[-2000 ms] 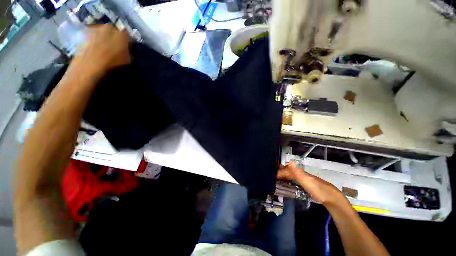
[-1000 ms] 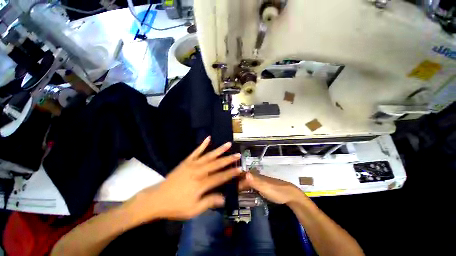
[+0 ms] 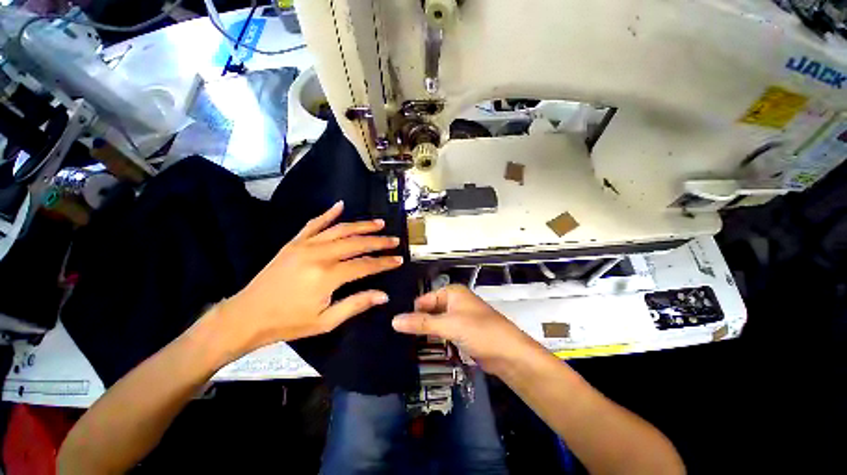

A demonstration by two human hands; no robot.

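The dark garment (image 3: 176, 250) lies over the white table left of the needle and hangs over the front edge towards the lap. Its straight edge runs up under the presser foot (image 3: 409, 190) of the cream sewing machine (image 3: 557, 65). My left hand (image 3: 320, 278) lies flat on the cloth with its fingers spread, just left of that edge. My right hand (image 3: 455, 325) is at the cloth's right edge, below the machine bed, with thumb and index finger pinched at the edge. The metal rollers (image 3: 436, 380) show below my right hand.
A dark-grey block (image 3: 472, 198) sits right of the foot. A shiny plate (image 3: 237, 121) lies at the back left, near a white bowl-like part (image 3: 306, 107). Another machine (image 3: 102, 74) with thread cones stands at far left. A red item (image 3: 32, 441) is below the table.
My left hand went from holding cloth up at far left to lying on it near the needle, and has since moved slightly up. The cloth now lies down on the table.
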